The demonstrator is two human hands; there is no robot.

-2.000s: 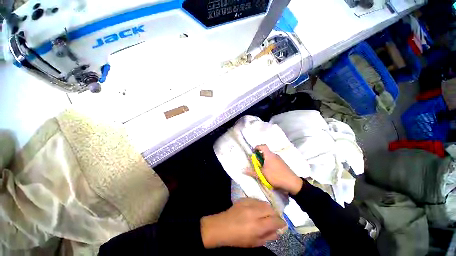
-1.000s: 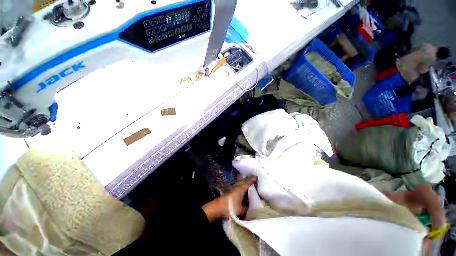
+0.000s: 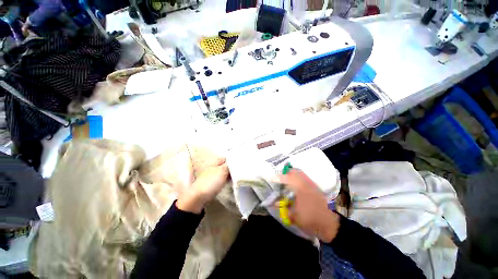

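A beige garment (image 3: pixel 101 190) lies crumpled over the table's front edge at the left and centre, with a white-lined part (image 3: pixel 311 169) under my right hand. My left hand (image 3: pixel 208 184) grips the garment near the middle, its fingertips on the cloth. My right hand (image 3: pixel 310 202) is slightly blurred and holds scissors (image 3: pixel 284 210) with a yellow and a green handle loop. Their short silver blades point left at the garment's edge. Whether the blades touch the cloth is hard to tell.
The white sewing machine (image 3: pixel 273 87) stands behind my hands. Two brown tabs (image 3: pixel 266 144) lie on the table. A white pile (image 3: pixel 407 204) is at the right, blue crates (image 3: pixel 450 133) beyond it. Dark striped fabric (image 3: pixel 60 76) and a yellow basket (image 3: pixel 218 44) are behind.
The view has swung left, showing more table. The white-lined piece, spread between both hands before, is now at the table's front edge with the beige garment. My hands have come closer together.
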